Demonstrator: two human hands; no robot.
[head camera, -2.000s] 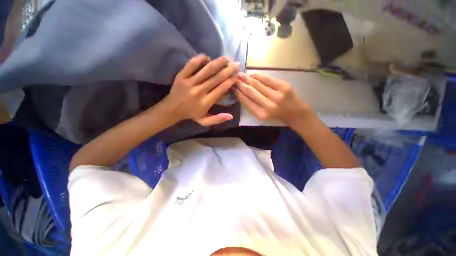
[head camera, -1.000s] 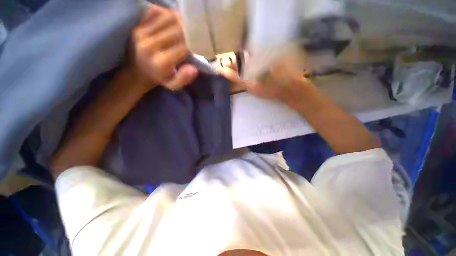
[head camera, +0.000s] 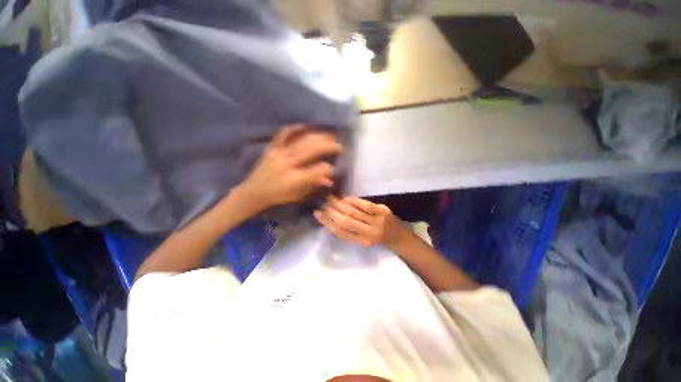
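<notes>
The grey-blue garment lies bunched over the left of the table and hangs over its front edge. My left hand is on the garment near its right edge, fingers bent and gripping the cloth; it is blurred. My right hand is just below and to the right, in front of the table edge, with its fingertips together at the cloth's lower edge. Whether a small tool is in it cannot be told. The needle area, under a bright lamp glare, is beyond the cloth.
The white table front runs right. A dark pad lies on the machine bed, with a thin green-yellow tool below it. A crumpled clear bag lies far right. Blue baskets stand below; the right one holds grey cloth.
Both hands have moved down towards my body. The garment, lifted by my left hand a second ago, now lies lower on the table. My right hand has left the needle area and joined my left.
</notes>
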